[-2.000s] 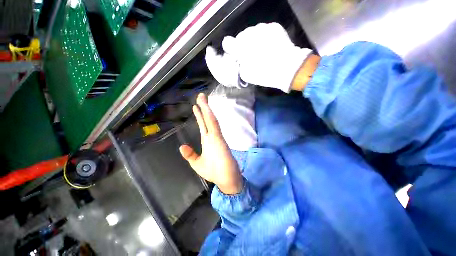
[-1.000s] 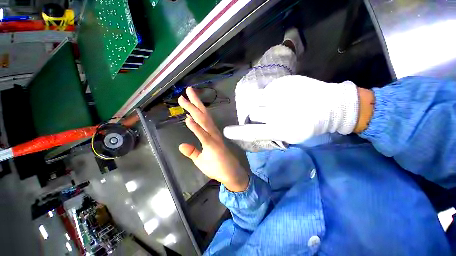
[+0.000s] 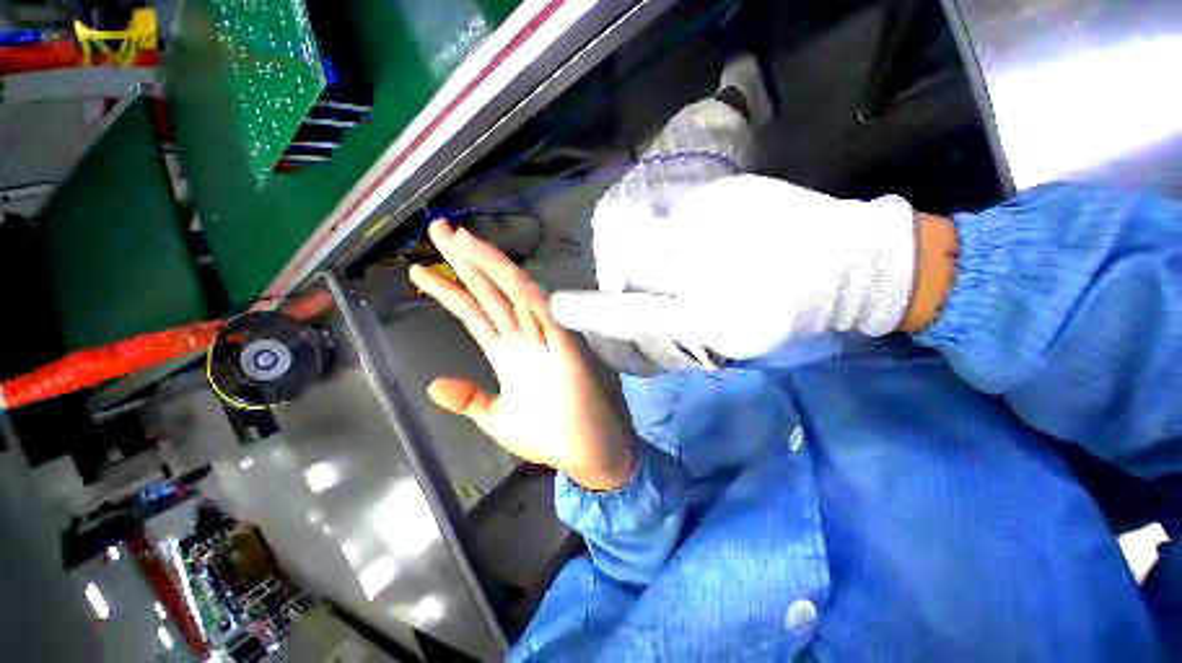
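Note:
My left hand (image 3: 538, 376) is bare, palm up to the camera, with its fingers and thumb spread and nothing in it. My right hand (image 3: 778, 266) wears a white knit glove, with bare wrist between its cuff and the blue smock sleeve. One gloved finger points left and its tip overlaps or touches the edge of my left hand. The other gloved fingers are hidden, so I cannot tell whether they hold anything. A pale greyish fabric (image 3: 661, 194) shows behind and below the glove.
A green conveyor (image 3: 246, 246) with a silver-white rail (image 3: 428, 136) runs along the upper left, bearing a green circuit board (image 3: 270, 84). A round black unit (image 3: 266, 360) is near a bench edge (image 3: 402, 447). A shiny steel bench (image 3: 1076, 104) is at upper right. An orange-red post (image 3: 117, 363) crosses at left.
My gloved right hand has come down from the upper middle to beside my bare left hand. Its fingertip now meets the left hand's edge. The view has shifted.

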